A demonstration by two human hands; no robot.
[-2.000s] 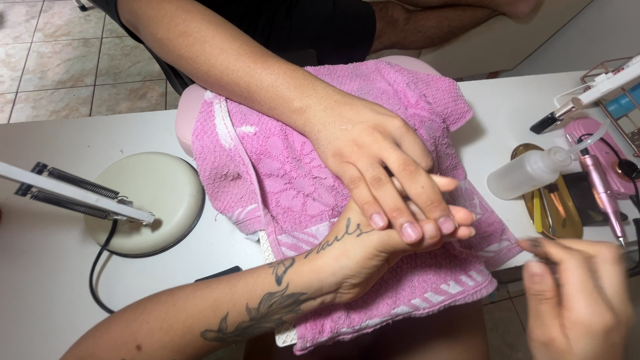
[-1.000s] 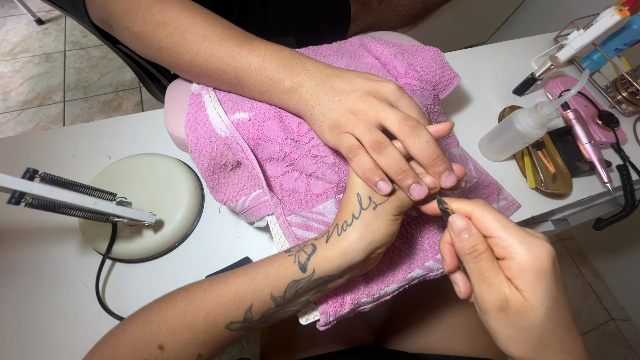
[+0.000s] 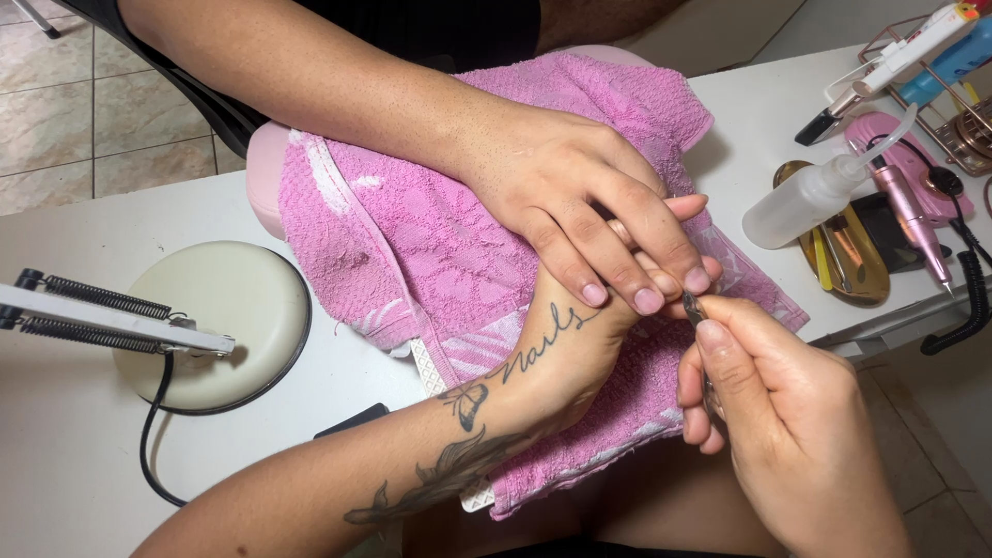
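Observation:
My left hand (image 3: 589,341), at the end of a tattooed forearm, supports another person's hand (image 3: 566,186) from below; its fingers show between and beyond that person's fingers. Between thumb and fingers, my right hand (image 3: 767,395) grips a small dark metal nipper-like tool (image 3: 704,341), partly hidden in the palm. The tool's tip is at the nail of one of the other person's fingers. Beneath the hands lies a pink and white towel (image 3: 387,225), draped over a pink cushioned rest (image 3: 266,178).
At left stands a lamp base (image 3: 225,318) with a spring arm and cord. At right are a translucent squeeze bottle (image 3: 798,205), a gold tray (image 3: 864,263) with small tools, a pink nail drill (image 3: 914,225) and a wire rack (image 3: 938,116) with bottles and brushes.
My right hand was blurred at the lower right, away from the fingers; it has come in to the other person's fingertip with the metal tool. My left hand still supports the other person's hand.

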